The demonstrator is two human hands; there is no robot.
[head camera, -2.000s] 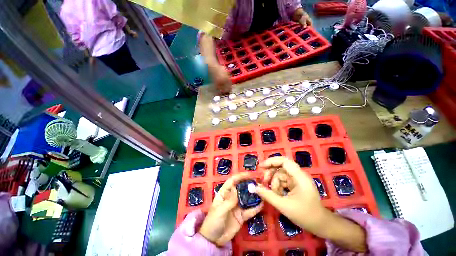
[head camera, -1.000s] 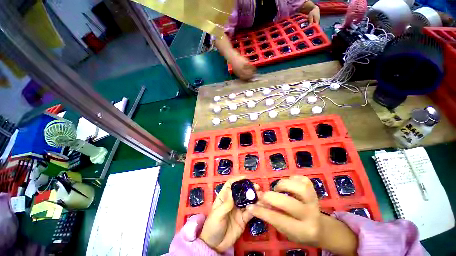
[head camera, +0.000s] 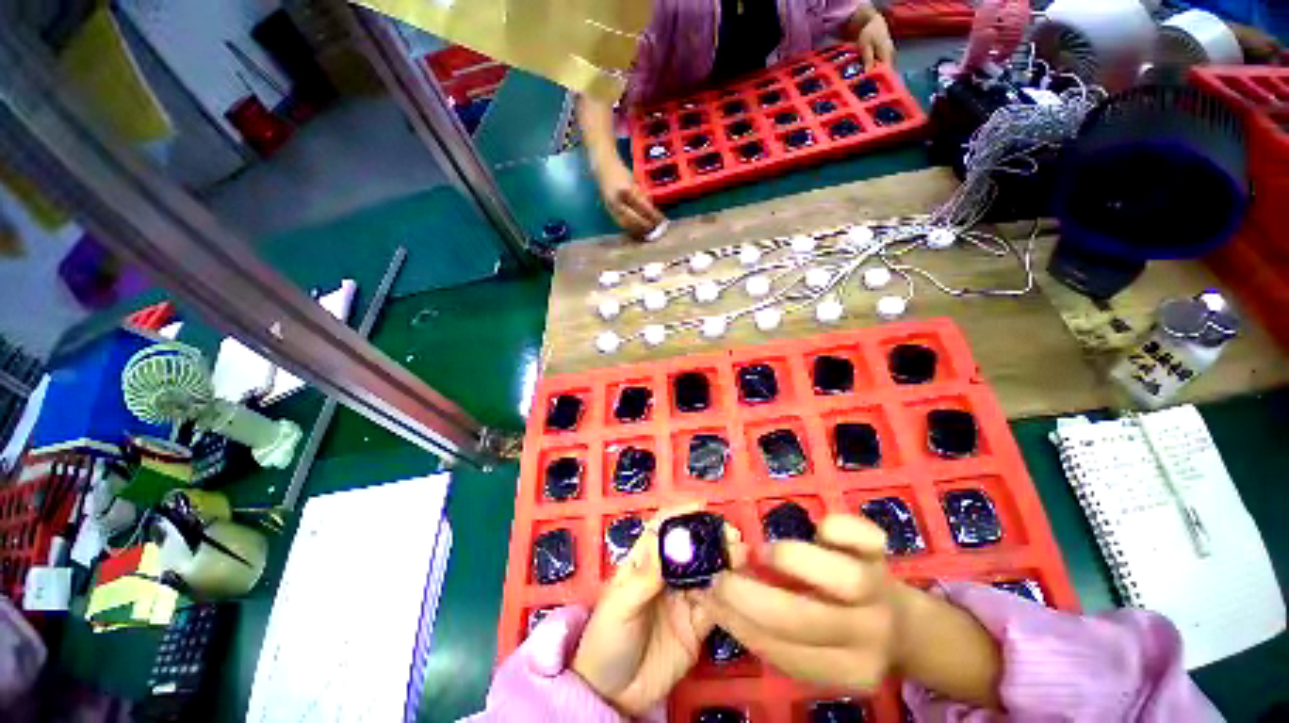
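Observation:
A dark rounded-square watch head (head camera: 694, 548) with a white lit round spot on its glossy face is held in my left hand (head camera: 639, 622), above the red compartment tray (head camera: 526, 487). My right hand (head camera: 820, 605) is just right of the watch, fingers bent and slightly blurred; whether a fingertip touches the watch or holds anything is unclear. The tray's square pockets hold dark watch heads, several with shiny, creased-looking film. My hands and sleeves hide part of the tray's lower rows.
Beyond the tray, white charging discs (head camera: 768, 318) lie on a brown board (head camera: 580, 304). A spiral notebook (head camera: 1230, 565) with a pen and a bottle (head camera: 1173, 353) are right; a paper stack (head camera: 354, 600) is left. Another person's hand (head camera: 629, 202) is at the board's far edge.
The watch stays in my left hand; its white spot has shifted left on its face. My right hand has moved off the watch's face. The other person's hand moved left.

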